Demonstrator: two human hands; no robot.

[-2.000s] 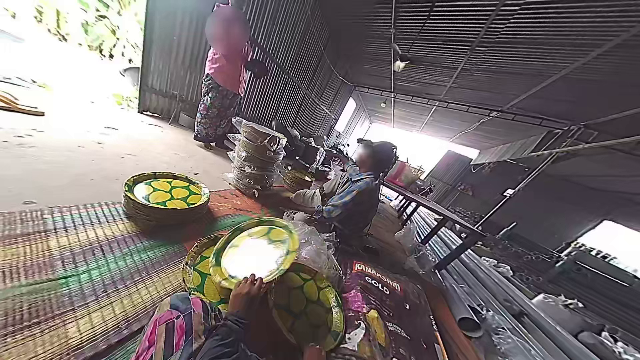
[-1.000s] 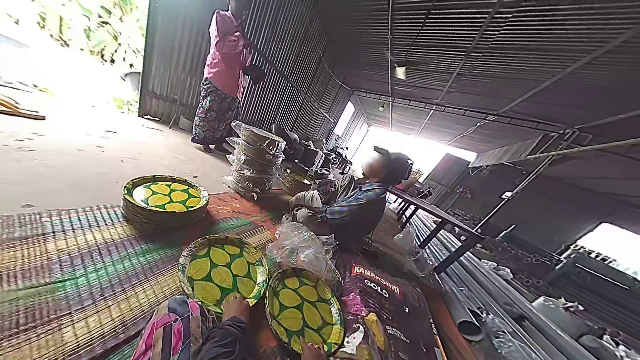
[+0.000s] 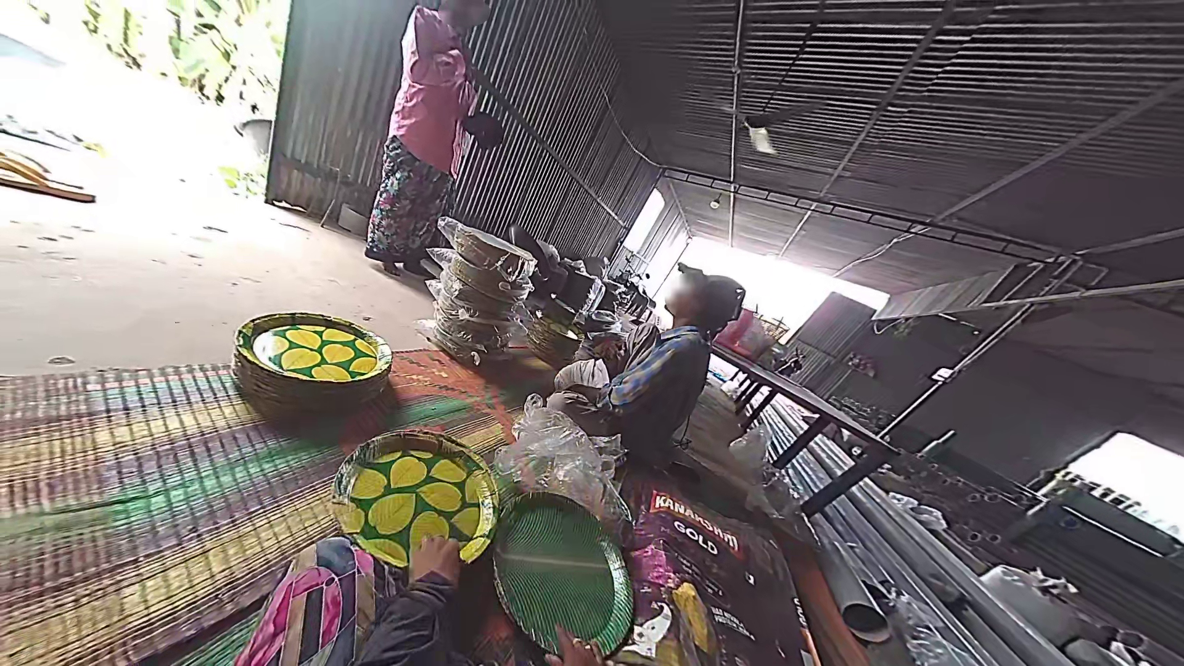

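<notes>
Near the bottom centre, my left hand (image 3: 435, 558) rests on the lower rim of a round green tray with yellow leaf shapes (image 3: 407, 495); its fingers lie over the tray's edge. To the right, my right hand (image 3: 575, 647), partly cut off by the frame's bottom edge, is at the lower rim of a plain green ribbed round tray (image 3: 562, 573). Whether its fingers grip that rim is unclear. Crumpled clear plastic bags (image 3: 560, 453) lie just beyond the two trays. A stack of round yellow-and-green trays (image 3: 314, 370) stands farther off on the left.
A woven striped mat (image 3: 139, 499) spreads at left. Plastic-wrapped stacks (image 3: 481, 291) stand behind. A seated person (image 3: 661, 379) is beyond the bags, and another person (image 3: 430, 129) stands by the corrugated wall. A printed sack (image 3: 712, 573), a long table (image 3: 805, 398) and metal pipes (image 3: 888, 564) are at right.
Two seconds ago my left hand held a tray raised; a leaf-patterned tray now lies lower there. At my right hand, a plain green surface shows where a leaf pattern was one second ago.
</notes>
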